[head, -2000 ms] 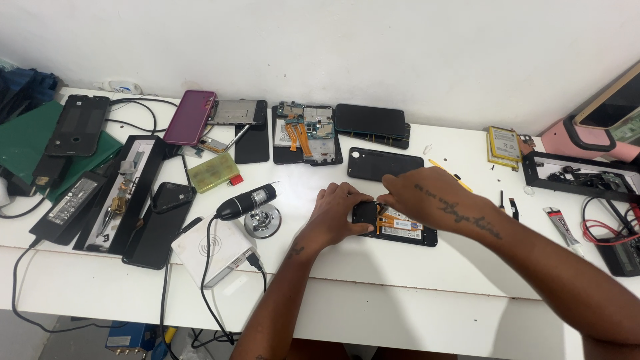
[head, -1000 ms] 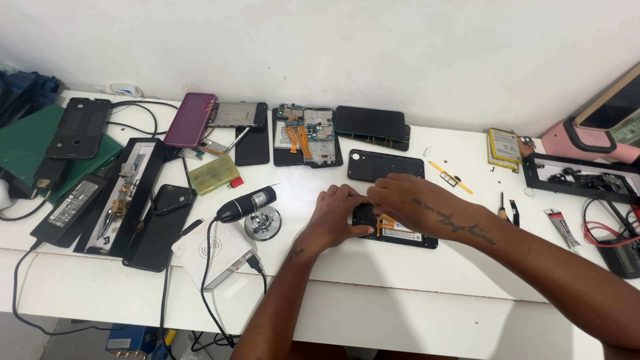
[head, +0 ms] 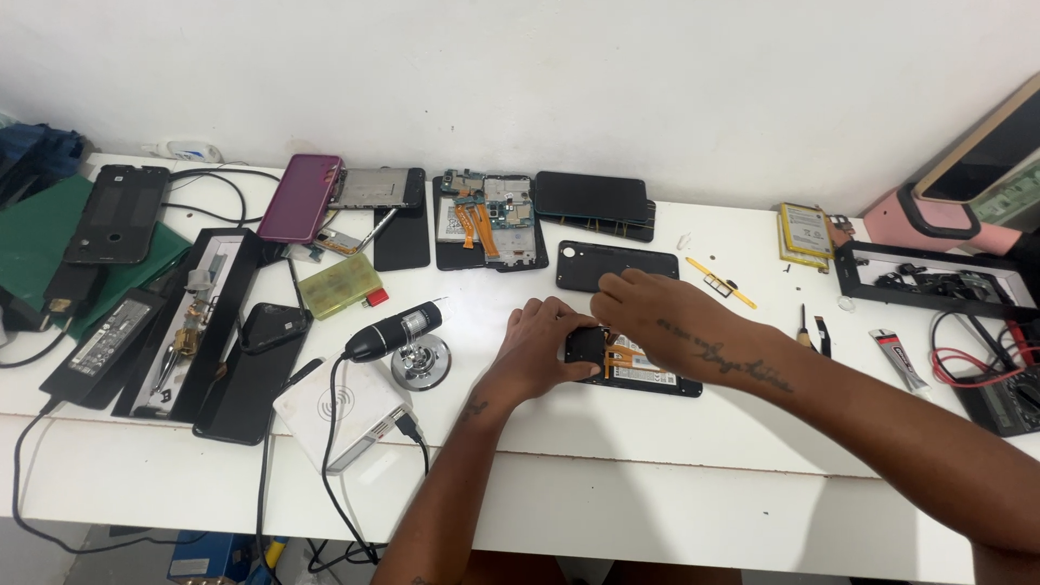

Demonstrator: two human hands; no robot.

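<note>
An opened smartphone (head: 689, 388) lies on the white table, its battery and orange flex cables partly in view. My left hand (head: 543, 345) grips its left end, fingers at the upper edge and thumb on the black inner cover. Over the phone's upper edge, my right hand (head: 638, 313) has its fingers curled together; whether they hold a small tool is hidden. Just behind my hands lies a black phone back cover (head: 581, 272) with a round camera hole.
A USB microscope (head: 386, 333) on a round stand and a white wireless charger box (head: 313, 418) stand to the left. Disassembled phones (head: 512, 244) lie behind. Right are yellow tweezers-like strip (head: 707, 272), batteries (head: 804, 231), a glue tube (head: 898, 357) and a multimeter (head: 1003, 398).
My right hand has shifted slightly left over the phone since two seconds ago. My left hand stays on the phone's left end.
</note>
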